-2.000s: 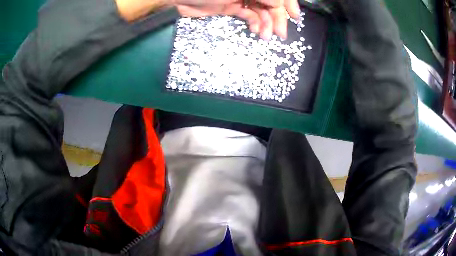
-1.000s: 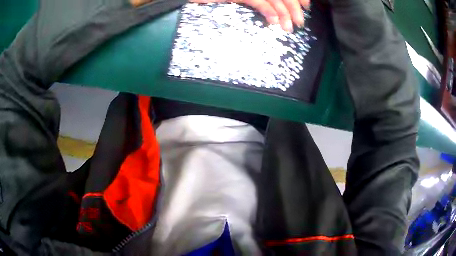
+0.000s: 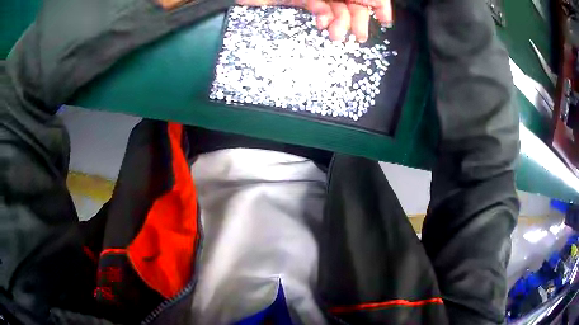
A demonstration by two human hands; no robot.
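Observation:
The black parts tray lies at the near edge of the green bench. A thick spread of tiny silver-white round parts covers most of it, thinning toward the right. My left hand reaches in from the left at the top edge of the picture, over the far part of the tray. Its fingertips point down at the parts; the rest of the hand is cut off, and I cannot tell whether it holds anything. My right sleeve runs up the right side, and my right hand is out of the picture.
The green bench top extends left of the tray. At the far right are a shiny metal rail and the edge of a red-brown fixture. Blue containers and clear plastic show low on the right.
My left hand has shifted slightly toward the top of the picture over the parts, and less of it shows. The view has shifted a little; the tray sits higher in the picture.

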